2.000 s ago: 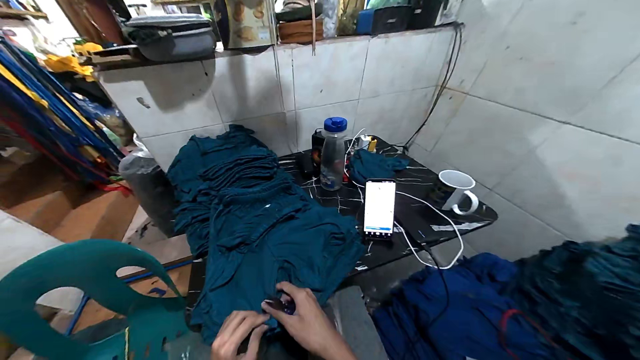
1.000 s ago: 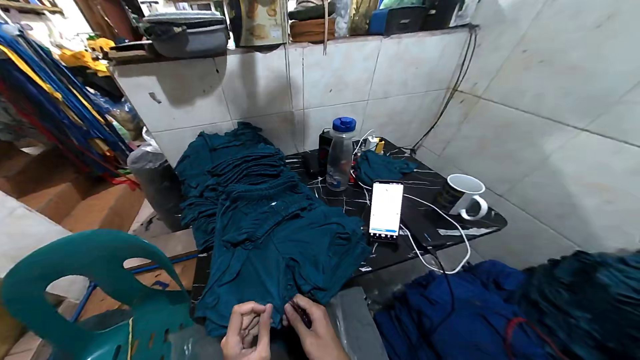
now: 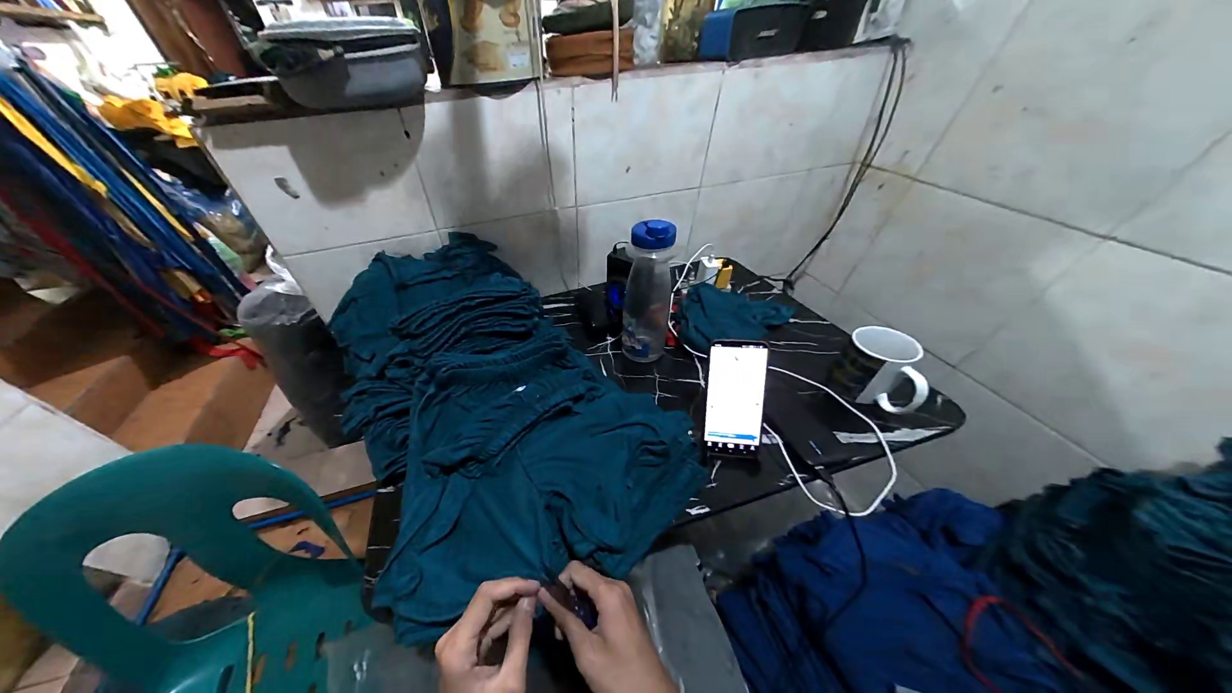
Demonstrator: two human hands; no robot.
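Observation:
Teal elastic-waisted garments (image 3: 472, 327) lie in a long overlapping pile on the black marble-patterned table (image 3: 818, 332). The nearest one (image 3: 500, 510) is spread towards me. At its lower edge my left hand (image 3: 486, 630) has thumb and forefinger pinched together, seemingly on the cloth edge; the exact grip is too small to tell. My right hand (image 3: 611, 630) meets it fingertip to fingertip, with a small dark object (image 3: 582, 606) partly hidden inside its curled fingers.
A lit phone (image 3: 736, 397), clear bottle with blue lid (image 3: 647, 298), mug (image 3: 871, 366), white cable (image 3: 890, 462) and crumpled teal cloth (image 3: 727, 313) share the table. A green plastic chair (image 3: 192, 472) stands left. Blue garments (image 3: 857, 597) are heaped right.
Two seconds ago my right hand showed the small dark object above the cloth near its lower edge. Both hands are now drawn together at that edge, and the object is mostly covered by fingers.

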